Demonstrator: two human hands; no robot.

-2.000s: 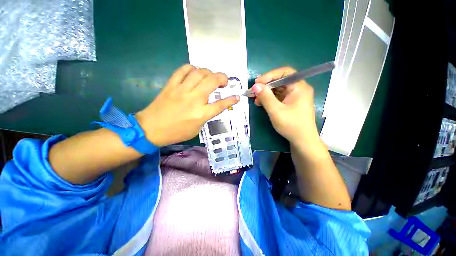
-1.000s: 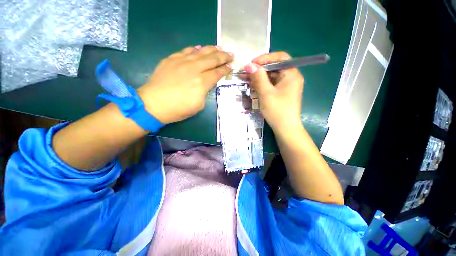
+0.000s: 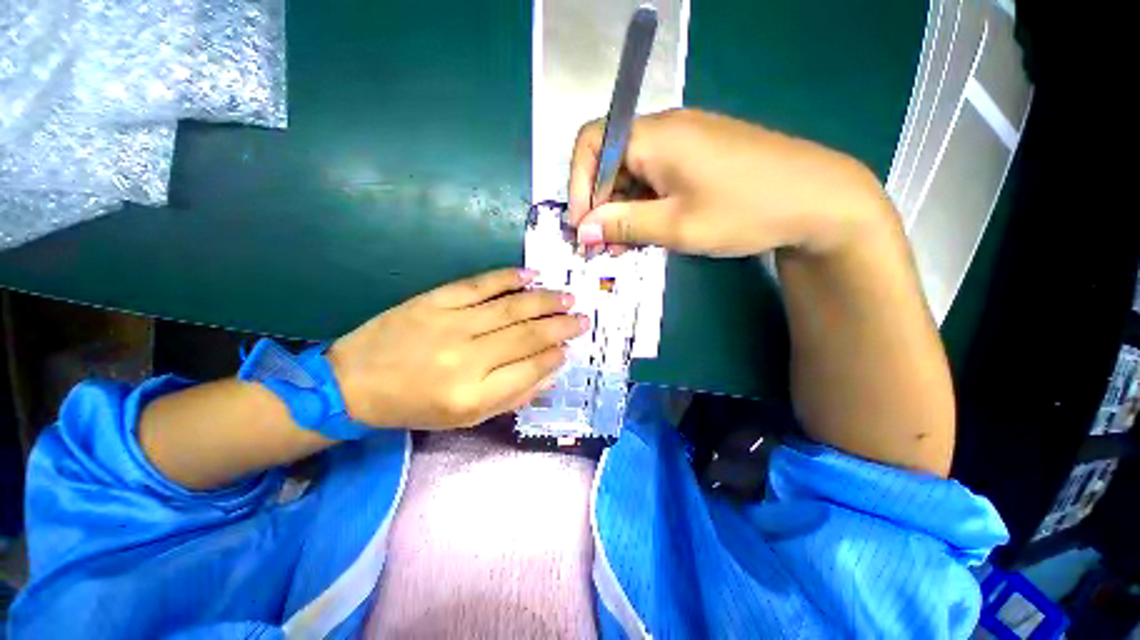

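A silvery-white phone middle frame (image 3: 578,388) lies at the bench's front edge, its toothed bottom edge toward me. My left hand (image 3: 456,344) rests with its fingers flat on the frame's left side. My right hand (image 3: 700,188) holds grey tweezers (image 3: 625,100), upper end pointing away from me; their tip is at the frame's upper part, partly hidden by my fingers. Whether the tip holds a small piece I cannot tell. A pale liner strip (image 3: 569,75) lies under and beyond the frame.
Clear bubble-wrap bags (image 3: 125,88) lie at the left on the green mat (image 3: 400,150). Spare liner sheets (image 3: 969,163) overlap at the right. Black trays with silvery pieces (image 3: 1075,500) stand at far right. A blue object (image 3: 1019,606) is at the lower right.
The tweezers have swung from pointing right to pointing away from me. My left hand has moved from the liner strip down onto the frame. My right forearm has swung outward. The view has shifted slightly.
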